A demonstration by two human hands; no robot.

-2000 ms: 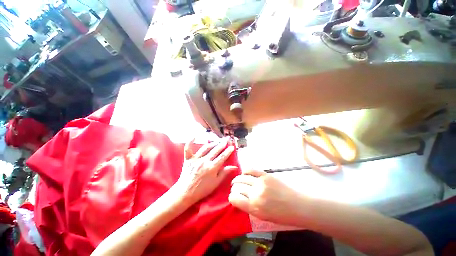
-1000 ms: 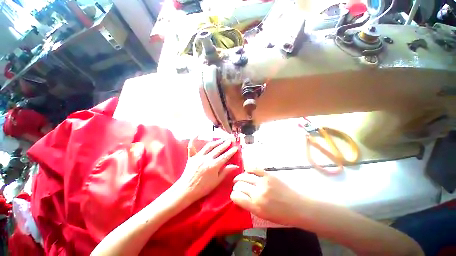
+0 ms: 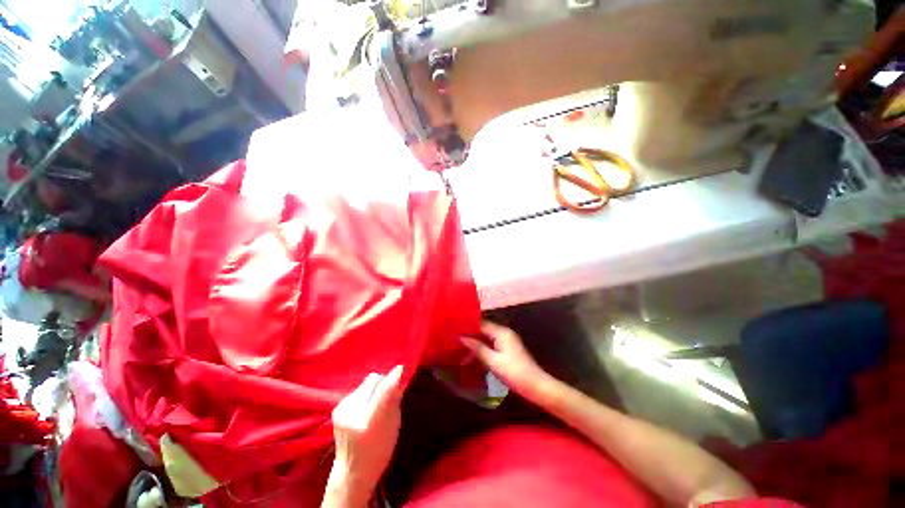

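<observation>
The red fabric piece [image 3: 347, 268] lies over the left of the white table and hangs over its front edge, with a rounded pocket-like shape on it. Its right edge runs up to the needle area under the sewing machine's head [image 3: 437, 119]. My left hand [image 3: 367, 417] grips a fold of the cloth below the table edge. My right hand [image 3: 504, 359] is at the cloth's lower right edge, thumb and fingers close together at the cloth; whether it pinches it is unclear. Scissors [image 3: 593, 181] with yellow-orange handles lie under the machine arm.
A dark flat rectangle [image 3: 802, 167] lies at the table's right end. A dark blue stool or bundle [image 3: 816, 367] stands below it at the right, near red cloth on the floor. Another worktable [image 3: 129, 89] is at the upper left. A dull yellow cloth edge [image 3: 187, 470] shows at the lower left.
The view has shifted down and to the right. My left hand has left the needle area and moved down to the near part of the cloth. My right hand has moved down off the table.
</observation>
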